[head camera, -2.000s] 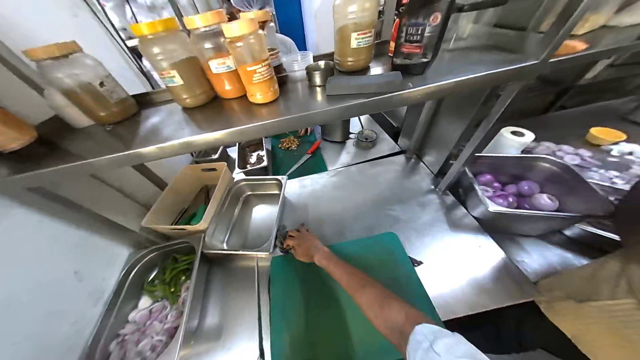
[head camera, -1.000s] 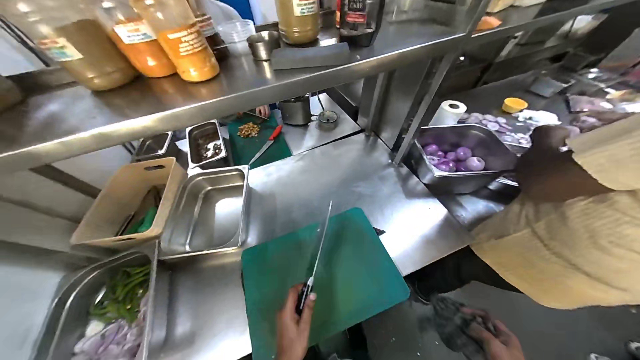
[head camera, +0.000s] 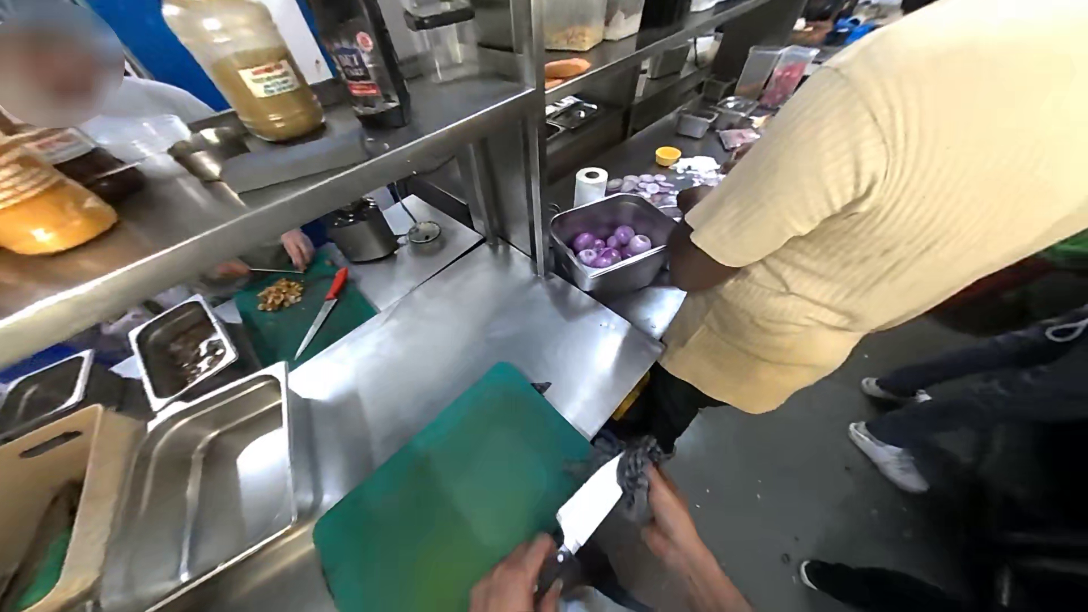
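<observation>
My left hand (head camera: 518, 578) grips the black handle of a kitchen knife (head camera: 588, 507), its broad blade angled up and right off the near right edge of a green cutting board (head camera: 459, 493). In my right hand (head camera: 680, 531) is a dark grey cloth (head camera: 637, 476), bunched around the blade's far end, so the tip is hidden. The board lies bare on the steel counter.
Left of the board are an empty steel pan (head camera: 212, 476) and a beige bin (head camera: 81, 510). A person in a yellow shirt (head camera: 816, 212) stands close at right, beside a steel pan of onions (head camera: 612, 285). A steel shelf (head camera: 340, 187) with jars crosses above.
The knife has moved from above the board to its right edge, and the cloth, apart from it a second ago, now touches the blade. The view has swung right.
</observation>
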